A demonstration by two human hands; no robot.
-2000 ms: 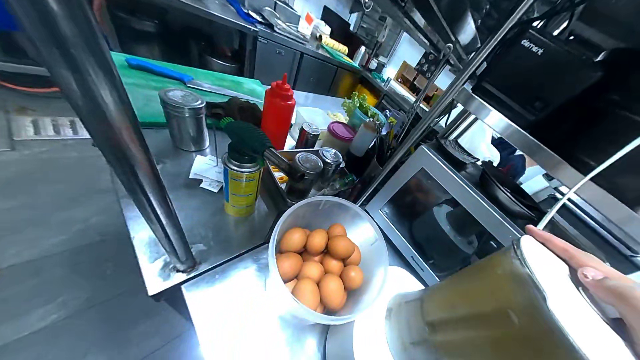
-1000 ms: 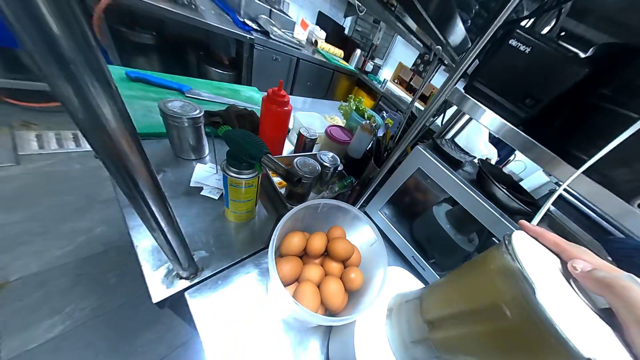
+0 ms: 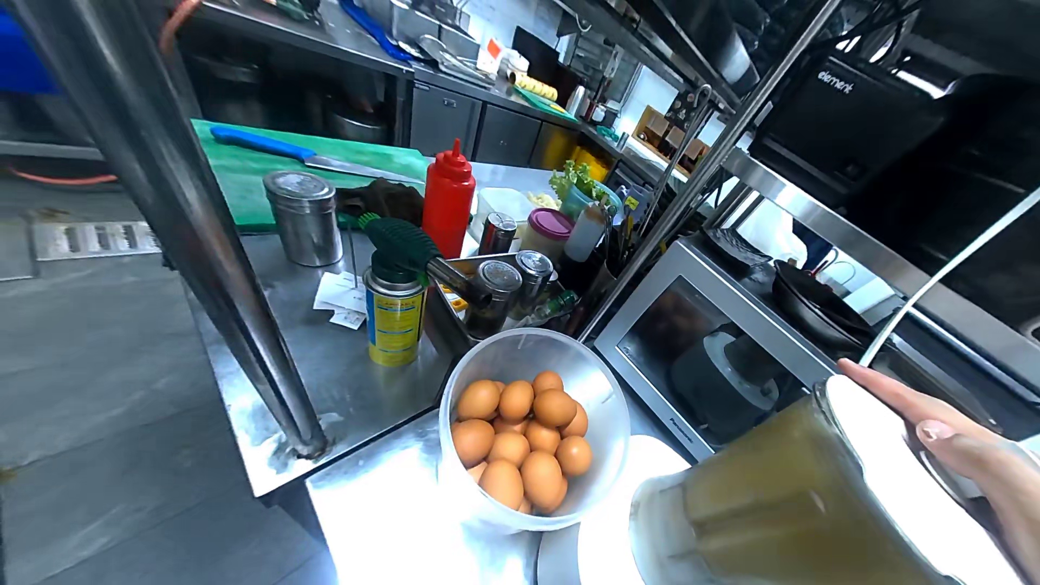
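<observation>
At the right edge my right hand rests on the white lid of a blender jar, its fingers extended over the lid. Brownish-green contents fill much of the jar, which stands on a white base. My left hand does not show. Just left of the jar, a translucent plastic tub holds several brown eggs. Beyond the tub are shakers in a metal tray, and a green-bristled brush lies across a yellow and blue can.
A steel post rises at the left. Behind stand a metal canister, a red squeeze bottle and a green cutting board with a blue-handled knife. A microwave oven sits at the right below a steel shelf.
</observation>
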